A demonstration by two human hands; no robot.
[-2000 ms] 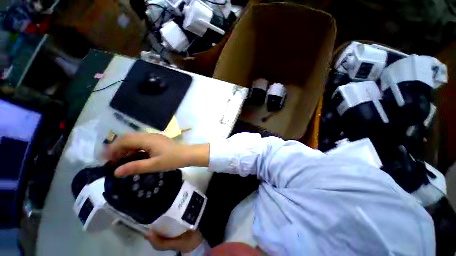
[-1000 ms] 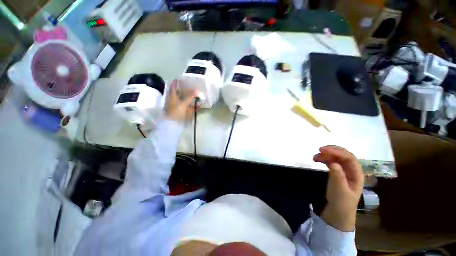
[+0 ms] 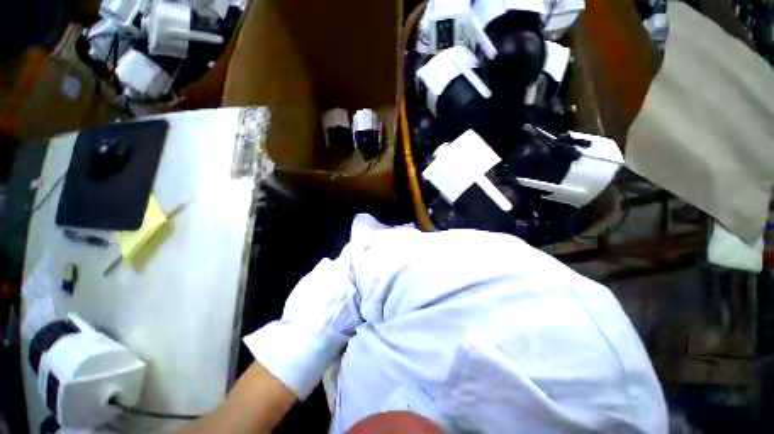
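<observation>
A white-and-black PTZ camera [image 3: 98, 377] stands on the white bench [image 3: 191, 297] at the lower left. Its black head faces left, and a thin black cable runs right from its base. A small part of another unit shows below it, cut by the bottom edge. My right forearm reaches down to the lower left, below the white sleeve cuff, but my right hand is outside the picture. My left hand is not in view.
A black mouse [image 3: 110, 157] lies on a mouse pad [image 3: 140, 191], near yellow notes [image 3: 144, 230] with a thin stick. An open carton [image 3: 314, 76] beyond the bench holds two small cameras [image 3: 367, 131]. A full carton of cameras [image 3: 462, 169] stands right of it.
The view has swung right from the bench front to the cartons. Both hands, seen one second ago, have left the picture; only my right forearm shows.
</observation>
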